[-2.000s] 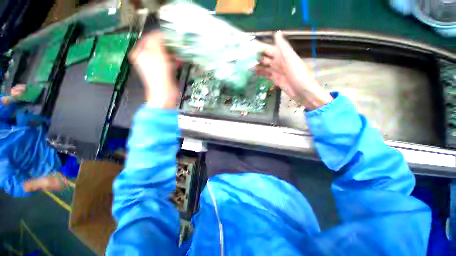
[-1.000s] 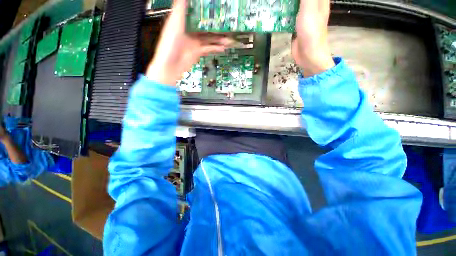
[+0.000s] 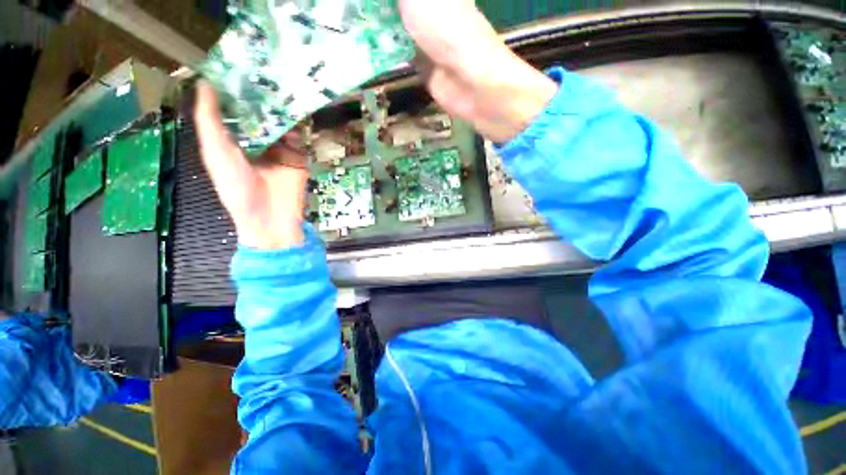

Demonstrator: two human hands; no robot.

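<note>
A green board panel [image 3: 311, 60] with its populated side showing is held up at the top of the view, cut off by the upper edge. My left hand [image 3: 255, 176] grips its lower left side. My right hand [image 3: 473, 74] is at its right edge, fingers partly cut off. Below it lies a carrier [image 3: 478, 199] on the line. Two single boards sit in its near pockets, a left board [image 3: 344, 197] and a right board [image 3: 429, 184]. The two far pockets show openings and brown metal clips; the panel and my left hand cover part of the carrier.
A silvery line rail [image 3: 547, 255] runs before me. Another carrier with boards [image 3: 821, 93] is at the far right. A ribbed black plate [image 3: 199, 223], green panels [image 3: 133, 181] on a black mat [image 3: 116, 288] and another person's blue sleeve [image 3: 42, 371] are left. A carton [image 3: 195, 417] stands below.
The panel has moved left and now tilts, with both hands following it. More of the carrier's far pockets shows. The other person's sleeve has shifted, and their hand no longer shows.
</note>
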